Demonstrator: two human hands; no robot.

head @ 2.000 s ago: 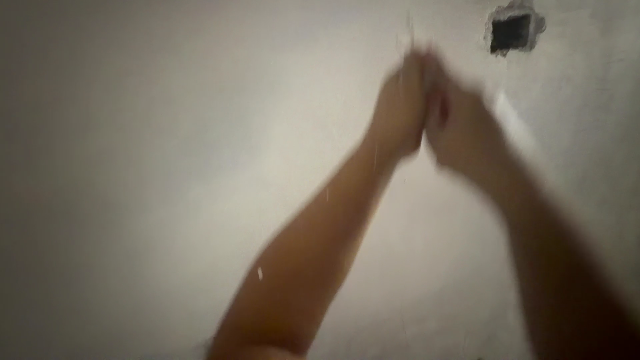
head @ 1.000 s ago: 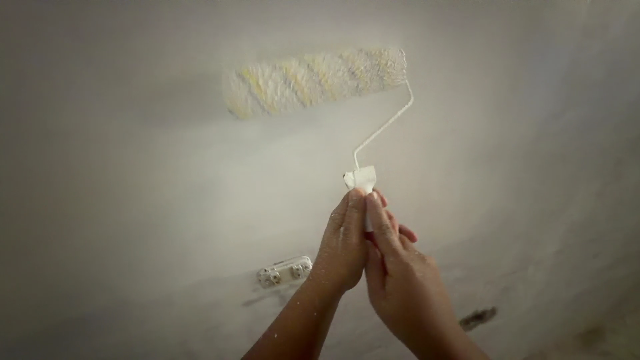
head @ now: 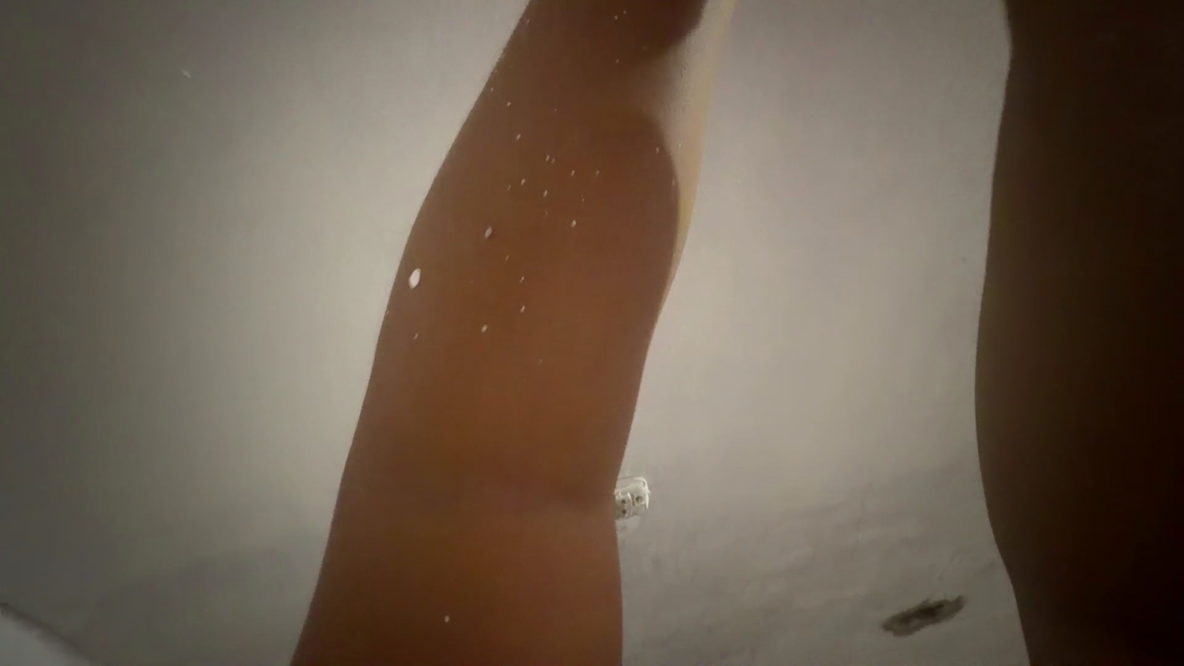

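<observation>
My left forearm, speckled with small white drops, rises through the middle of the head view and runs out past the top edge. My right arm, dark and in shadow, fills the right side and also reaches beyond the top. Both hands are out of the picture, so what they hold cannot be seen. Behind the arms stands a pale wall (head: 814, 305). The paint roller is not visible in the current frame.
A white electrical socket (head: 634, 498) on the wall is partly covered by my left arm. Lower right, the wall has a dark, rough gouge (head: 923, 615). A pale, blurred edge shows at the bottom left corner.
Both arms have moved up, taking the hands and the paint roller seen one second ago out of the frame. Two seconds ago the hands were together near a square wall hole.
</observation>
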